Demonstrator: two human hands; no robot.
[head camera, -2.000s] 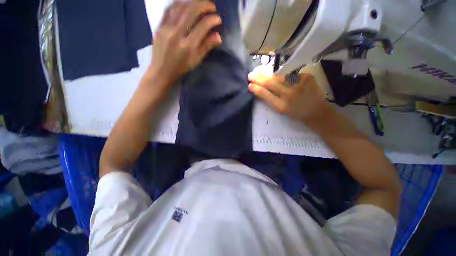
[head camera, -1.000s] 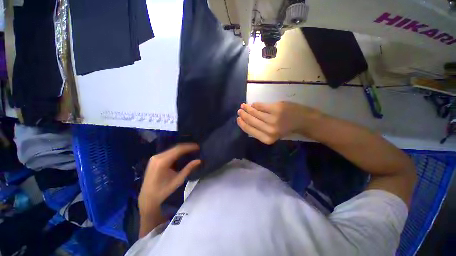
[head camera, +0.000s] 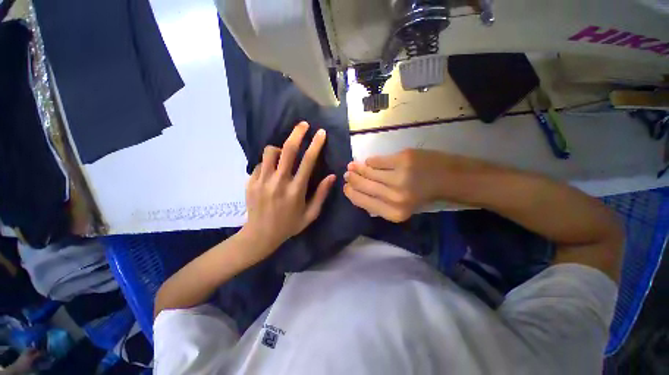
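Observation:
A dark fabric panel (head camera: 275, 102) lies under the head of the white sewing machine (head camera: 499, 22) and hangs over the table's front edge into the lap. My left hand (head camera: 282, 190) lies flat on the panel with its fingers spread. My right hand (head camera: 389, 183) pinches the panel's right edge near the table's front, its fingertips together. The needle area (head camera: 352, 84) is lit. The needle tip is hidden or too small to tell.
Dark cut panels (head camera: 103, 88) lie on the table at left. A dark flat phone-like rectangle (head camera: 493, 84) and snips (head camera: 549, 128) lie right of the needle. Small dark tools (head camera: 653, 124) are at far right. Blue baskets (head camera: 139, 267) stand below the table.
My left hand has moved up from the lap onto the panel and spread flat. My right hand stays at the panel's right edge. The camera view has shifted.

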